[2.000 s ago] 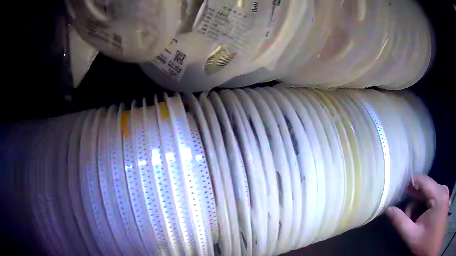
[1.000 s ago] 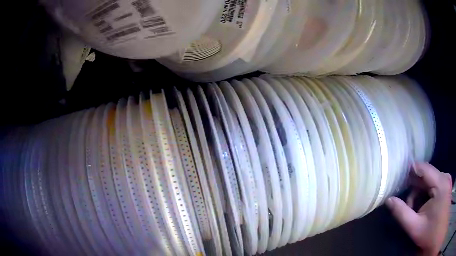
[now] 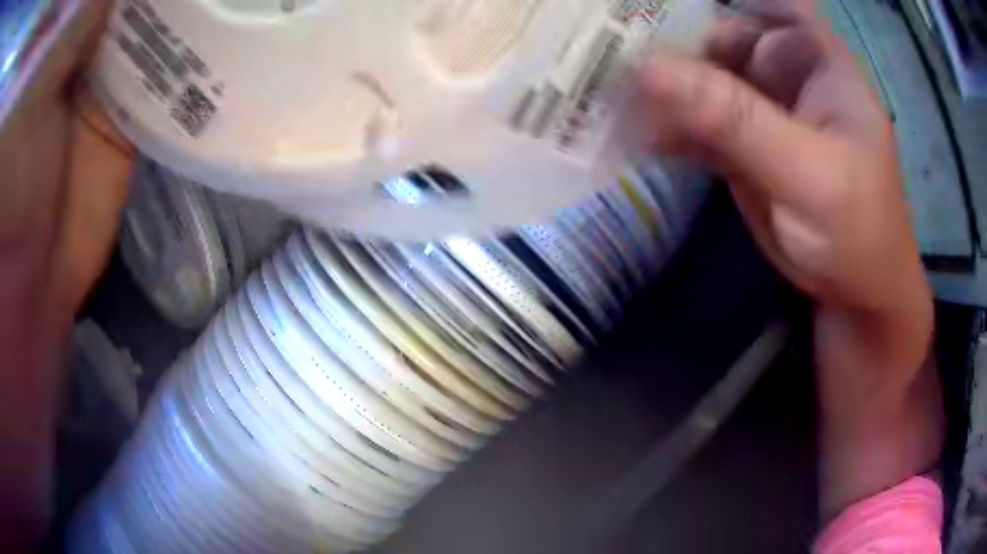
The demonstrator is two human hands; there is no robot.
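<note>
A white component reel (image 3: 325, 152), with printed labels on its face, is raised across the top of the view above the row. Its top is cut off. My right hand (image 3: 758, 141) holds its right edge, thumb on the labelled face, slightly blurred. My left hand (image 3: 92, 130) is against its left edge, partly cut off and blurred; its fingers are mostly hidden. Below, a long row of reels (image 3: 336, 368) stands on edge and runs diagonally from lower left to upper right, partly covered by the raised reel.
More reels (image 3: 179, 249) stand left of the row, beside my left forearm. A dark surface (image 3: 563, 465) with a blurred pale strip (image 3: 703, 417) lies right of the row. A greenish bench surface (image 3: 920, 141) is at the right edge. A pink sleeve (image 3: 887, 525) shows at lower right.
My right hand has moved up from the row's right end to hold a reel. My left hand has come into view at the raised reel. The camera's view of the row has turned.
</note>
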